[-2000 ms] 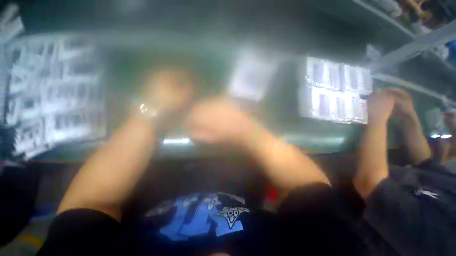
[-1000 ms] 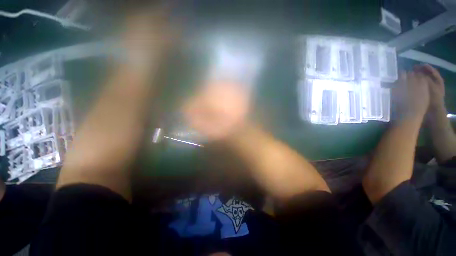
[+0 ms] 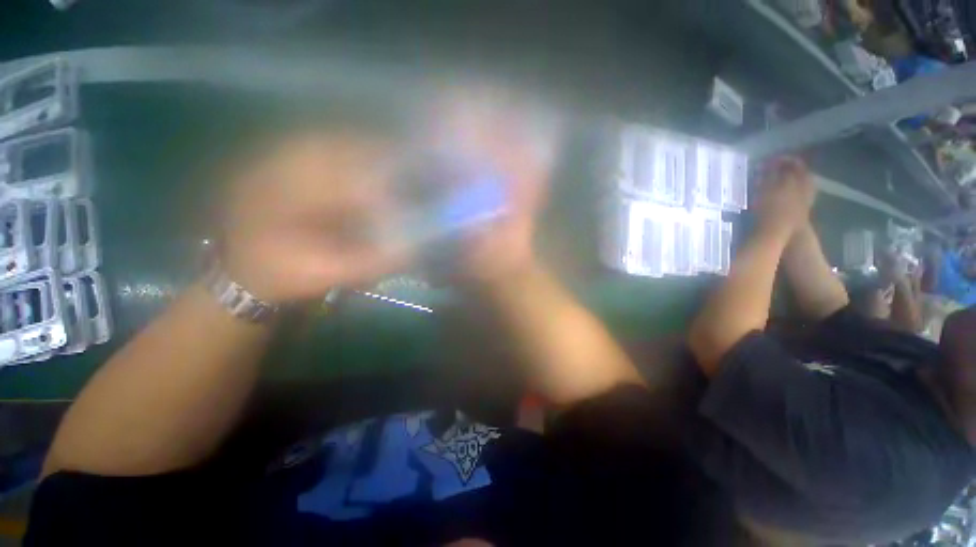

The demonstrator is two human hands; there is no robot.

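Note:
A clear plastic housing with a bluish patch (image 3: pixel 471 203) is between my two hands, strongly blurred. My left hand (image 3: pixel 305 219), with a metal-link watch on its wrist, is at the left edge of the piece and seems to grip it. My right hand (image 3: pixel 503 230) is around the right side of the piece. Fingers of both hands are too blurred to make out singly. A slim tool with a thin bright shaft (image 3: pixel 396 302) lies on the green bench below the hands, touched by neither.
Overlapping white housings (image 3: pixel 43 219) stand at the left edge. More housings in two rows (image 3: pixel 680 203) lie to the right. Another worker's joined hands (image 3: pixel 784 198) and dark sleeve are beyond them. A pale rail (image 3: pixel 193 66) runs along the bench's far side.
My left hand has come back from the upper left to the housing beside my right hand. The bluish patch now shows between them. The view has shifted; the slim tool remains on the bench.

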